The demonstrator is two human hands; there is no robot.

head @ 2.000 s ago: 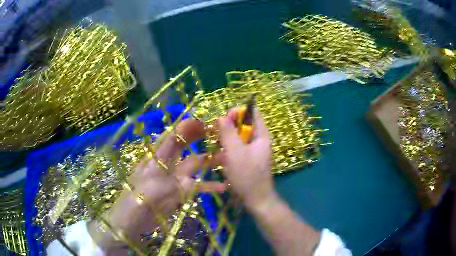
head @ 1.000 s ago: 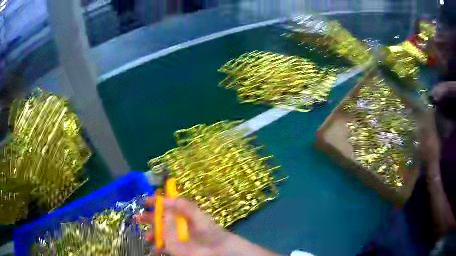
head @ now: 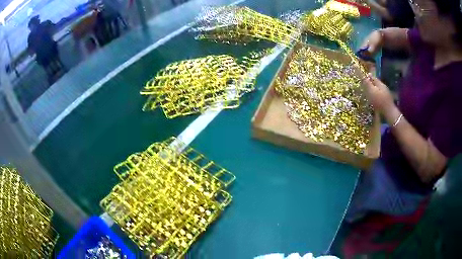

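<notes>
Neither of my hands is in the picture; only a white strip, perhaps my sleeve, shows at the bottom edge. Nearest in front of me lies a stack of gold sprue frames (head: 169, 202) on the green table, with small gold parts on the bars. The corner of the blue plastic tray (head: 93, 233) shows at the bottom left, with glittering loose cut parts (head: 104, 250) in it. The rest of the tray is cut off by the edge. The side cutters I held are not in view.
More stacked frames lie at the far left (head: 23, 217), beyond the near stack (head: 195, 83) and at the back (head: 248, 24). A brown shallow box (head: 309, 146) holds glittering parts. Behind it a person (head: 430, 106) in purple holds a gold frame and a dark tool.
The view has swung to the right. My right hand with the orange cutters and my left hand with the frame have left the picture. The box and the other person now show more fully.
</notes>
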